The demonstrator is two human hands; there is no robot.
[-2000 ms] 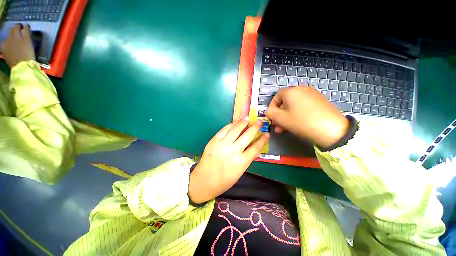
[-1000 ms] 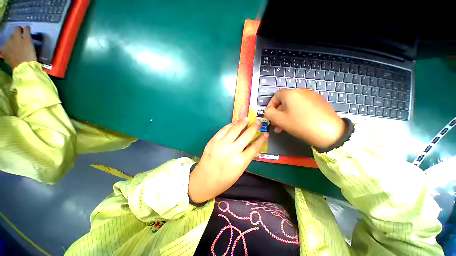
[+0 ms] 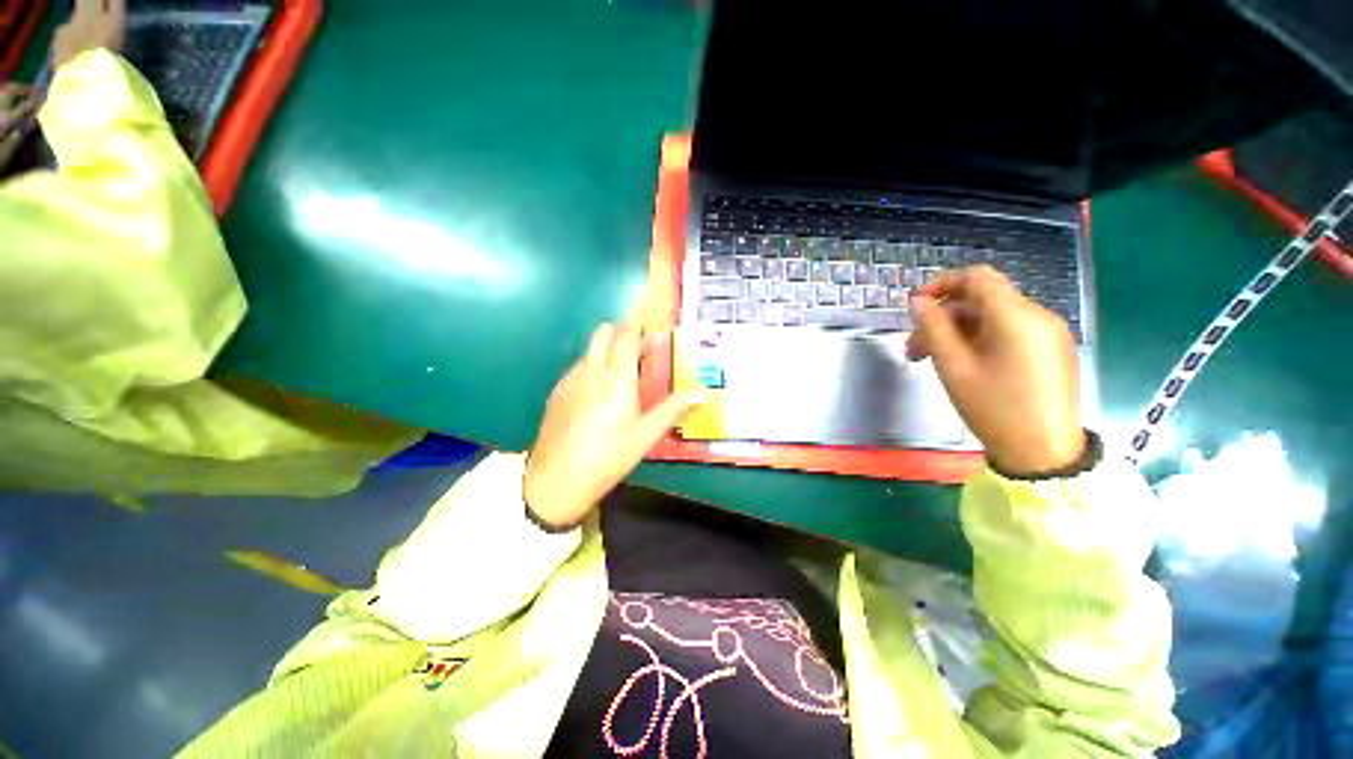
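An open laptop (image 3: 831, 389) with a grey palm rest, black keys and a black screen lies on an orange-red tray (image 3: 876, 461). A yellow jig with a blue patch (image 3: 703, 417) lies on the palm rest's left end. My left hand (image 3: 591, 430) is at the laptop's left edge, fingers spread over the tray rim, its thumb at the jig's edge. A small dark mark shows above the blue patch. My right hand (image 3: 1002, 363) is raised over the right part of the palm rest and lower keys, fingers curled; no item shows between the fingertips.
A label strip (image 3: 1227, 319) with a row of dark squares hangs at the right, by a shiny crinkled film (image 3: 1229, 497). Another tray's edge (image 3: 1261, 200) shows at the upper right. At the left, a person in a yellow smock (image 3: 119, 237) works at another laptop (image 3: 193, 67).
My right hand has left the jig and moved right across the palm rest. My left fingers have spread and moved left, uncovering the jig. The view has shifted; the laptop sits further left and lower.
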